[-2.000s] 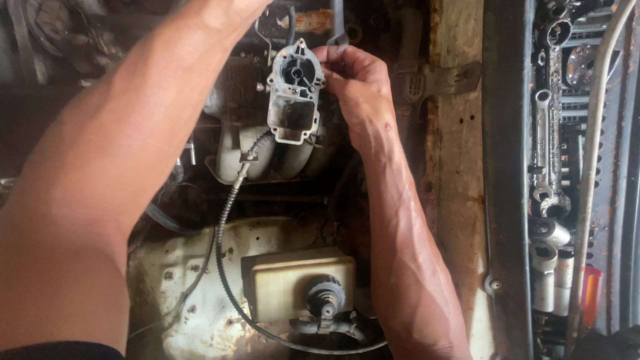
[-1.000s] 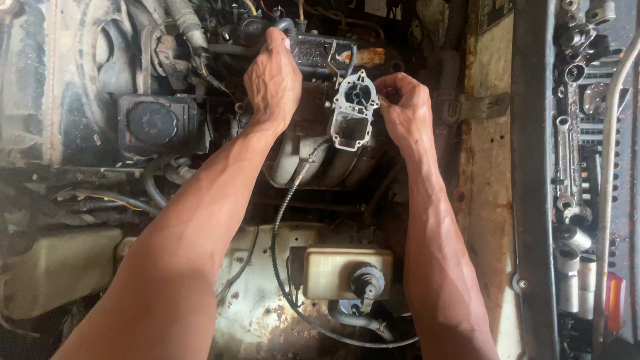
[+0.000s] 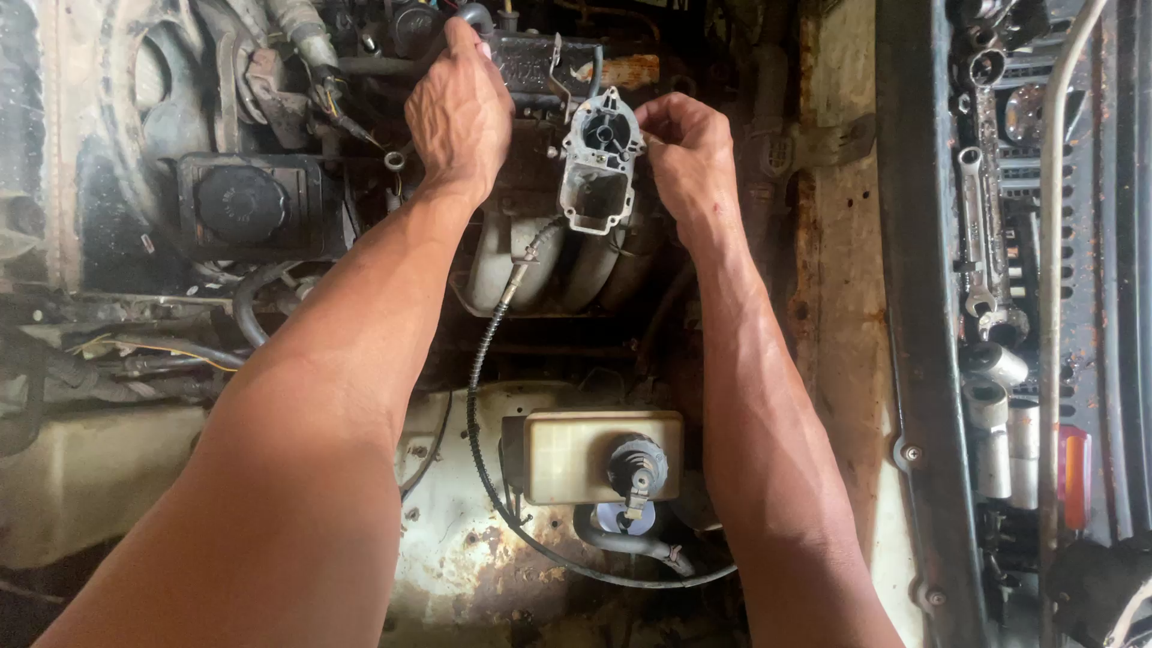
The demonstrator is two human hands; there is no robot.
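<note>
An open-topped carburetor body stands over the intake manifold's pipes in the engine bay. My right hand is at its right side, fingertips bent in against the casting; what they grip there is hidden. To the upper left, my left hand has its fingers curled at the end of a dark rubber hose. A sheathed control cable runs from the carburetor's lower left, curving down and right beneath my right forearm. A metal lever rises beside the carburetor.
A fluid reservoir lies low between my forearms. A black cap is at the left, near loose wiring. On the right, past the body edge, wrenches and sockets rest beside a metal rod.
My left hand, out of view above two seconds ago, now shows at the dark hose, left of the carburetor. My right hand stays beside the carburetor. The view has shifted.
</note>
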